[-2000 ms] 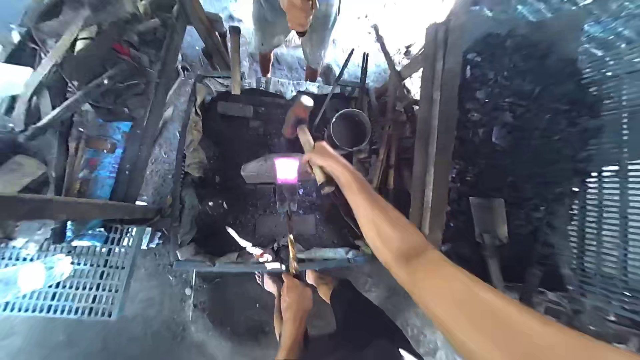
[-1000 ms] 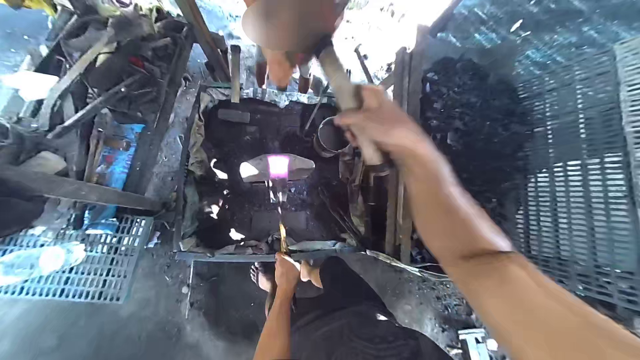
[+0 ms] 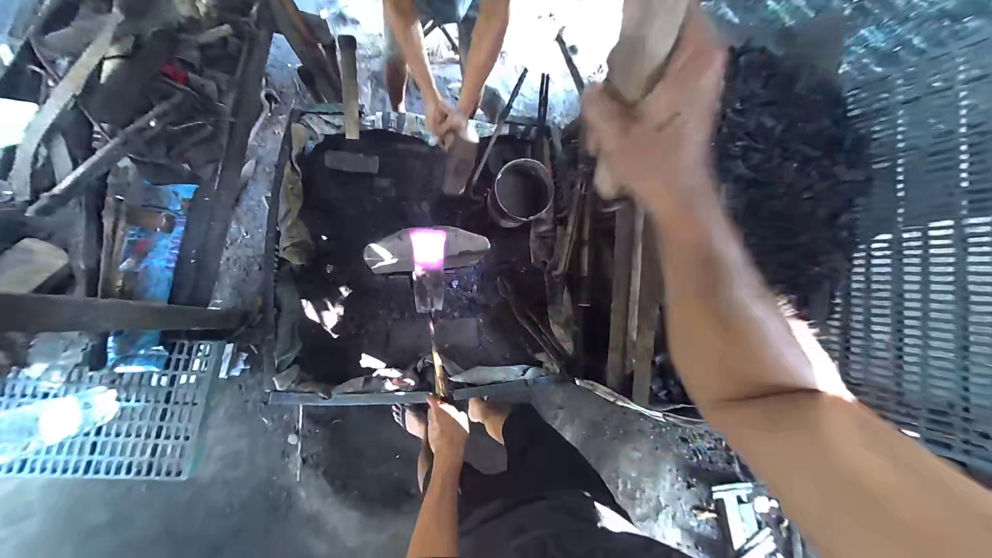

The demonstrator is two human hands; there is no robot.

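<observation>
Low at the centre, my left hand [image 3: 448, 426] grips the rear end of a thin rod [image 3: 439, 364], perhaps tongs. At its far end is a metal workpiece [image 3: 428, 291], glowing pink-white at the tip [image 3: 428, 248], which lies across a pointed steel anvil [image 3: 465, 246]. My right hand [image 3: 659, 116] is raised at the upper right, closed round the wooden handle [image 3: 647, 46] of a hammer whose head is out of view. Across the pit, another person's two hands [image 3: 449, 120] hold a tool with a blocky head [image 3: 460, 163] beyond the anvil.
A round metal can [image 3: 521, 192] stands right of the anvil, beside rods and wooden bars [image 3: 626, 294]. A dark raised edge [image 3: 333, 398] borders the pit. Charcoal [image 3: 790, 170] is heaped at the right. Scrap wood [image 3: 101, 147] and a plastic crate [image 3: 167, 411] lie left.
My right hand swung up and away from the anvil with the hammer. The other person's tool now shows low beyond the anvil. The glowing piece remains on the anvil.
</observation>
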